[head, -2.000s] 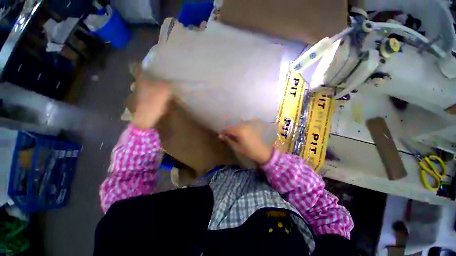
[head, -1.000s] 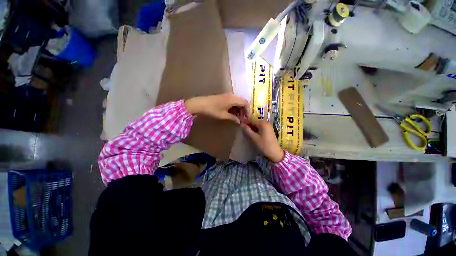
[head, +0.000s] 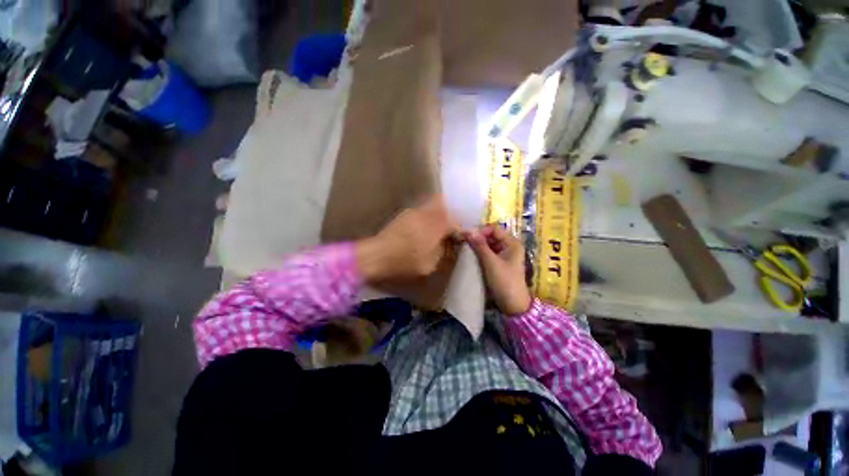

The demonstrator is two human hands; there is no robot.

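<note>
A large brown panel [head: 386, 121] lies lengthwise left of the needle area, with a paler strip of its underside [head: 465, 288] turned up near the wearer. My left hand [head: 414, 244] is on the panel's right edge, slightly blurred, its fingers closed on it. My right hand [head: 503, 265] pinches the same edge between thumb and fingers, touching or nearly touching my left fingertips. The exact grip point is small and partly hidden by the fingers.
Yellow PIT tapes [head: 558, 237] lie right of my hands, under the white sewing machine head [head: 596, 102] and lit lamp [head: 517, 107]. A brown strip [head: 687, 246] and yellow-handled scissors [head: 782, 276] lie further right. Pale panels [head: 279, 172] are at the left. A blue basket [head: 74, 386] stands on the floor.
Two seconds ago the hands were apart over a pale-side-up panel. Now its brown side shows and the hands are together at its edge. Since one second ago they have shifted slightly.
</note>
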